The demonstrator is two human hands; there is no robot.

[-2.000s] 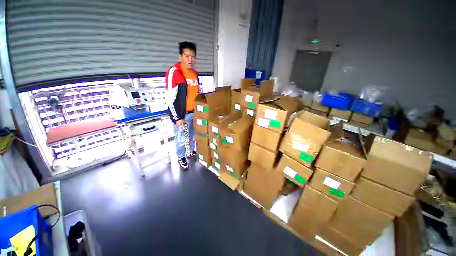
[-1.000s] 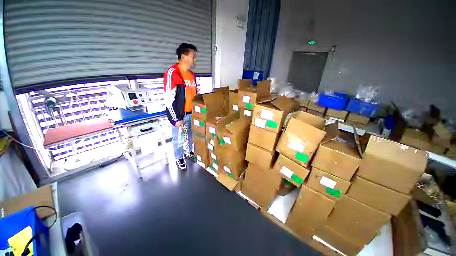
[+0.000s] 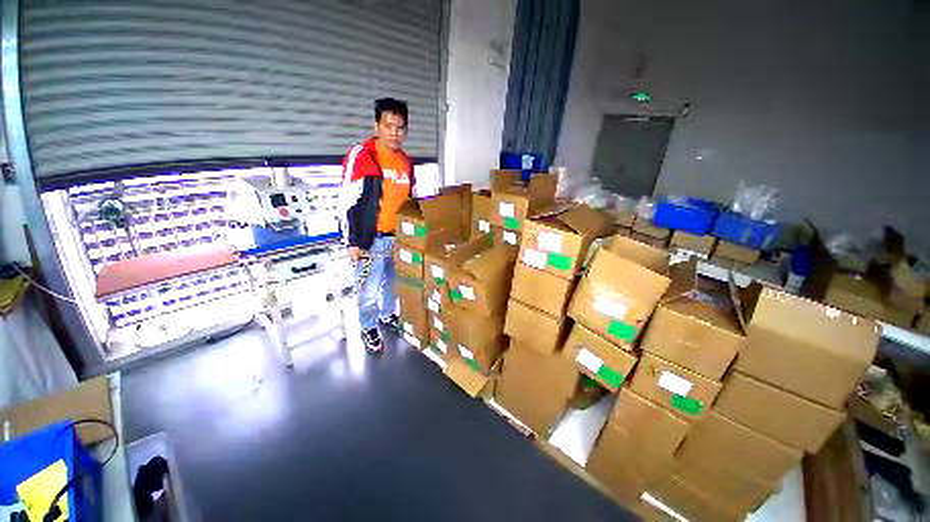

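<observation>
Neither of my hands is in the picture. Stacks of brown cardboard cartons [image 3: 546, 285] stand in a long row from the middle to the lower right. Many have open flaps and white and green labels. What lies inside them cannot be made out. A person [image 3: 379, 214] in a red, white and black jacket, orange shirt and jeans stands at the far left end of the row, facing me. A narrow patterned strap [image 3: 364, 273] hangs from the person's hand by the jeans.
A white machine [image 3: 277, 207] stands by the half-raised roller shutter [image 3: 235, 82]. A blue bin [image 3: 46, 474] with a yellow sheet is at the lower left, beside a pale bin [image 3: 153, 479] holding something dark. Blue bins [image 3: 685, 215] sit behind the cartons.
The person's head turned away to the right, then back towards me. The person's hand and the strap have shifted slightly left. The view has shifted slightly.
</observation>
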